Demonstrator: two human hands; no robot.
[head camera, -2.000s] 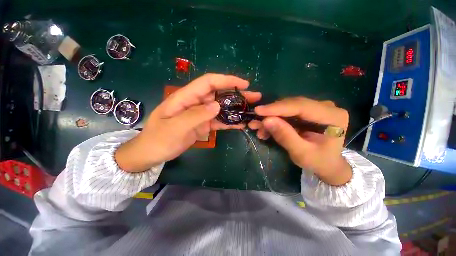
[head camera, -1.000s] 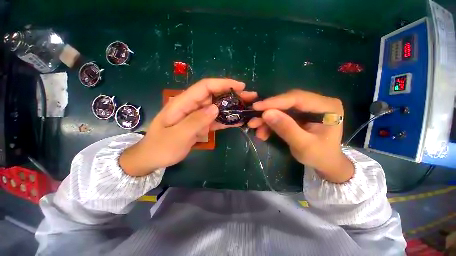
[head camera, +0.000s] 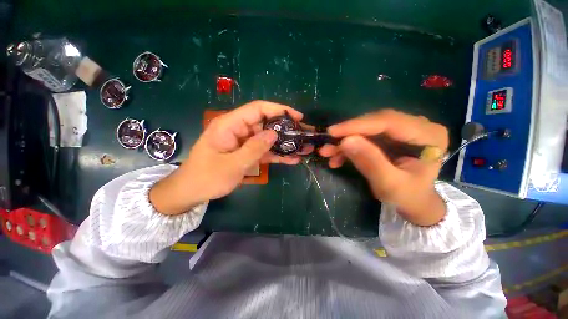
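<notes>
My left hand (head camera: 233, 152) holds a round watch case (head camera: 285, 138) with its open side facing up, above the bench mat. My right hand (head camera: 389, 159) is to its right and grips a dark, slim tool (head camera: 314, 136), likely tweezers, like a pen. The tool's tip is over the middle of the case; whether it touches is hidden. Its tan rear end shows behind the hand, blurred. An orange-red fixture (head camera: 256, 176) lies partly hidden under my left hand. A thin pale cable (head camera: 325, 202) runs from near the hands toward me.
Several loose watch cases (head camera: 148, 66) lie at the left. A clear bottle (head camera: 53, 59) and white paper (head camera: 70, 118) are beyond them. A blue control box (head camera: 498, 112) stands at right. Red pieces (head camera: 225, 85) lie beyond the hands. A red tray (head camera: 31, 227) is at lower left.
My right hand has moved slightly right with the tool, whose tip now lies flatter over the case. The watch case in my left hand is turned a little, showing more of its inside.
</notes>
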